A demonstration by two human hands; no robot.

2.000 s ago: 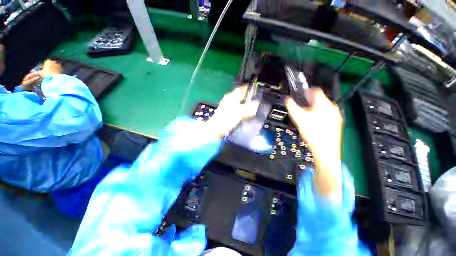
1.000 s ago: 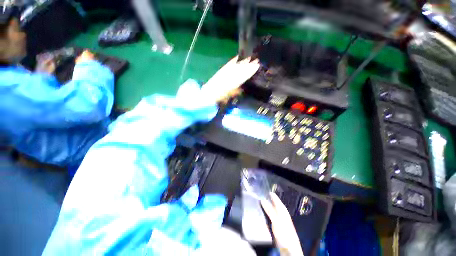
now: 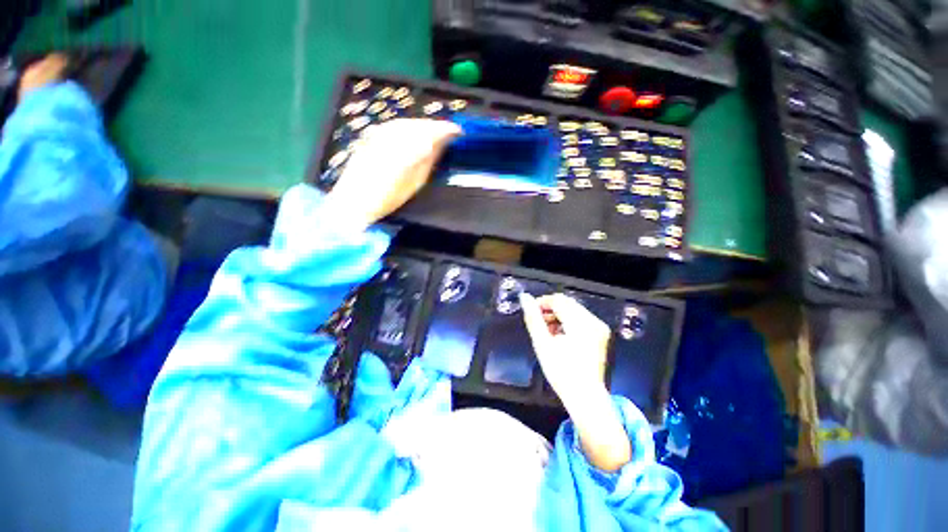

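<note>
My left hand (image 3: 400,161) is over the wide black parts tray (image 3: 499,213), its fingertips at the left end of a shiny blue back cover (image 3: 504,156). I cannot tell if they grip it. My right hand (image 3: 572,338) is over the black phone tray (image 3: 674,358), fingertips drawn together beside the camera area of a covered phone (image 3: 509,358). Whether they pinch something small is unclear. Another covered phone (image 3: 452,333) lies to its left. The leftmost slot in view holds a phone body (image 3: 395,317) with a label. Lens rings (image 3: 644,187) are scattered in the parts tray.
A black press fixture (image 3: 520,75) with red and green buttons stands behind the parts tray. Another phone tray (image 3: 832,208) is at right. A cardboard box (image 3: 802,374) with blue film (image 3: 722,390) is at lower right. A person's blue sleeve (image 3: 62,156) is at left.
My left hand has come down from the fixture to the blue cover. My right hand no longer holds the pale phone-size panel and is over the phone tray. The view has shifted.
</note>
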